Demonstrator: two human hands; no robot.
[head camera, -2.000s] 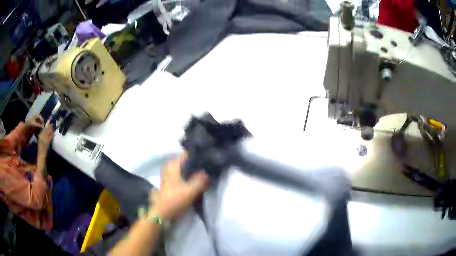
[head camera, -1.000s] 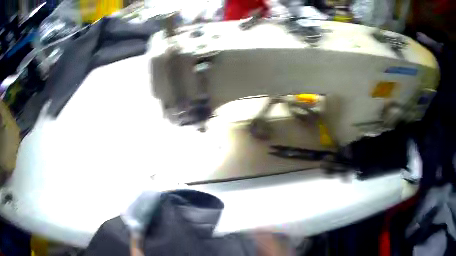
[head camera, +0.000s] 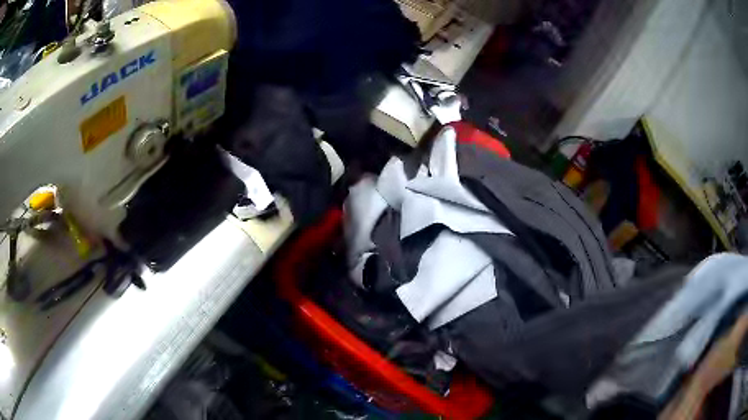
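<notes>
A dark grey garment (head camera: 574, 336) with pale inner cloth stretches from the heap at centre to the lower right. A strip of blurred skin (head camera: 712, 373), likely part of my right hand or forearm, lies against its pale cloth at the right edge. It is cut off, and its fingers and grip cannot be made out. My left hand is not in view. Grey panels and white inner pieces (head camera: 451, 275) lie heaped in and over a red bin (head camera: 328, 328).
The cream sewing machine (head camera: 49, 111) stands at left on its white table (head camera: 135, 340). A yellow-handled tool (head camera: 78, 238) and black snips (head camera: 70, 283) lie under its arm. Dark cloth (head camera: 287, 148) hangs beyond the table end. A yellow-edged board (head camera: 685, 180) stands at upper right.
The view has swung right from the needle area to the machine's far end and the red bin. The grey garment, earlier at the table's front edge, now shows at lower right.
</notes>
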